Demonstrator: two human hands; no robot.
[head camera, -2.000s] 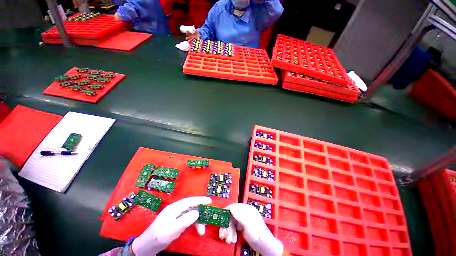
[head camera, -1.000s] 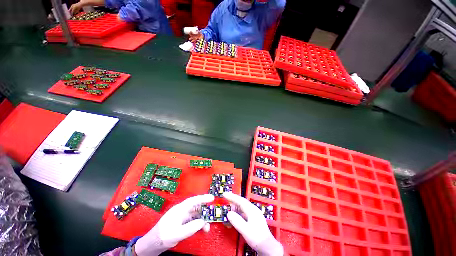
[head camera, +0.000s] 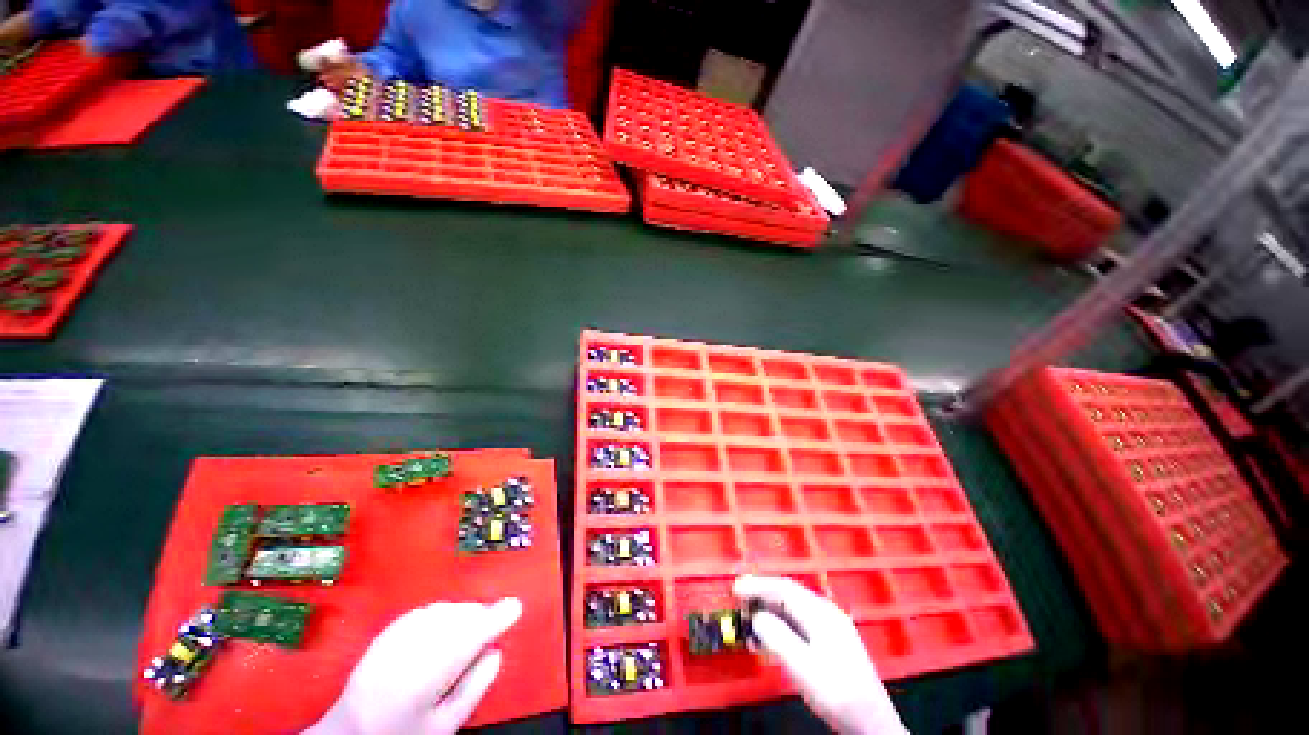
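Observation:
My right hand (head camera: 815, 649), in a white glove, holds a circuit board (head camera: 721, 629) by its right end, component side up, at a pocket near the front of the second column of the red compartment tray (head camera: 804, 539). The tray's left column holds several boards component side up. My left hand (head camera: 419, 669), gloved in white, is empty above the flat red sheet (head camera: 388, 574), thumb and fingers apart. On the sheet lie several green-side-up boards (head camera: 300, 562), a component-side-up board (head camera: 183, 653) at the lower left and component-side-up boards (head camera: 497, 514) at the upper right.
Stacked red trays (head camera: 1134, 503) stand at the right edge. Across the dark green bench (head camera: 431, 287) are more red trays (head camera: 474, 170) and a person in a blue gown (head camera: 474, 50). White paper (head camera: 36, 431) and a red sheet with boards (head camera: 86, 280) are at the left.
The view has swung right. The board has gone from between both hands to the tray in my right hand alone. My left hand has let go of it.

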